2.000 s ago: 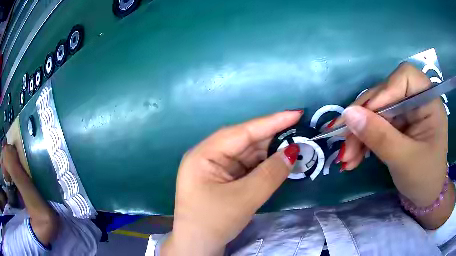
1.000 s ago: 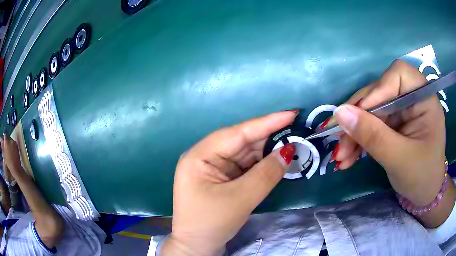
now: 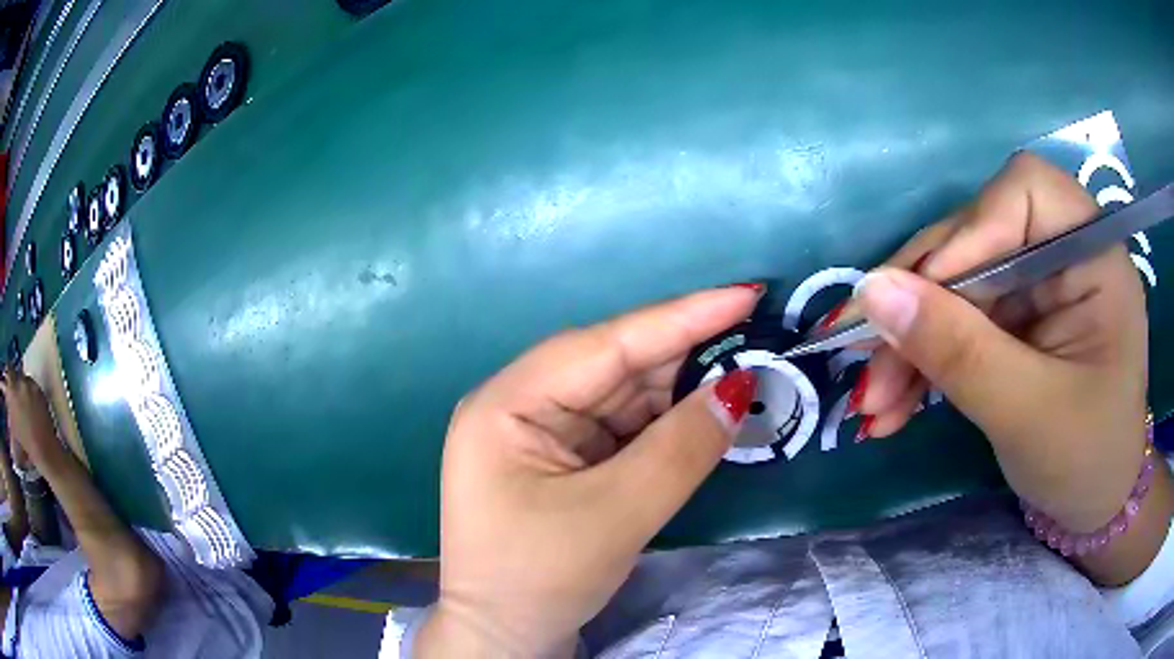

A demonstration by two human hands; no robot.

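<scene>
My left hand [image 3: 573, 451] holds a round black part [image 3: 702, 367] between thumb and fingers. The part has a silver-grey centre with a small dark hole and a white arc sticker [image 3: 807, 418] around the centre's right side. The thumb covers part of its left side. My right hand [image 3: 1017, 303] holds silver tweezers [image 3: 1017, 270], their tip touching the sticker's upper edge. A sticker sheet [image 3: 1101, 135] with white arcs lies under my right hand, mostly hidden. Another white arc [image 3: 824, 286] shows between my hands.
A second sticker sheet [image 3: 152, 399] with wavy rows lies at left on the green surface [image 3: 386, 386]. Black parts [image 3: 180, 120] stand in a row at upper left. A single dark part [image 3: 85, 337] lies beside the sheet. Another worker's arm [image 3: 71, 483] reaches in at far left.
The sticker's right end now lies closer in around the centre. The tweezer tip has moved slightly left along it. The row of parts at upper left has shifted right and up.
</scene>
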